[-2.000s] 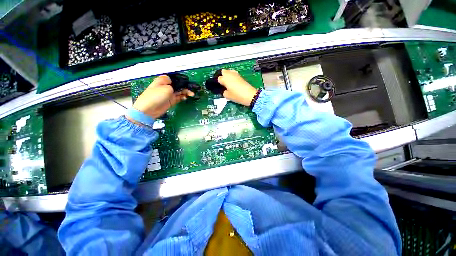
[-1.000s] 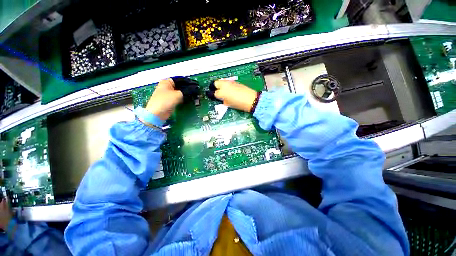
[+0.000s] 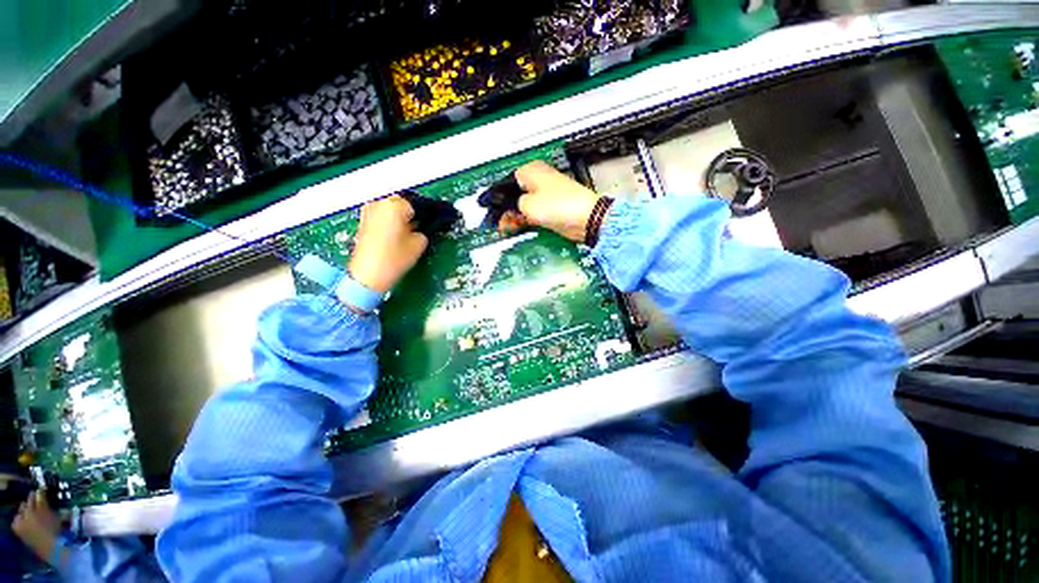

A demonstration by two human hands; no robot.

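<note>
A large green circuit board point(image 3: 490, 330) with white patches and small parts lies between the rails in front of me. My left hand point(image 3: 393, 241), with black finger cots and a light blue wrist strap point(image 3: 338, 281), is over the board's upper left part. My right hand point(image 3: 545, 203), with black finger cots and a dark beaded bracelet, is over the upper right part. The fingertips of both hands point toward each other, a small gap apart. The dark cots hide whether either hand holds a small part.
Beyond the white rail point(image 3: 479, 134) stand black bins with silver-white point(image 3: 196, 154), grey point(image 3: 319, 117), yellow point(image 3: 461, 77) and metallic parts point(image 3: 604, 29). A handwheel point(image 3: 741, 180) is in the right gap. More boards lie far left and right. Another person's hand point(image 3: 37, 524) is at lower left.
The view has tilted and shifted slightly. My left wrist has turned, showing more of the strap. Both hands stay over the board's upper part. The other person's hand shows more at lower left.
</note>
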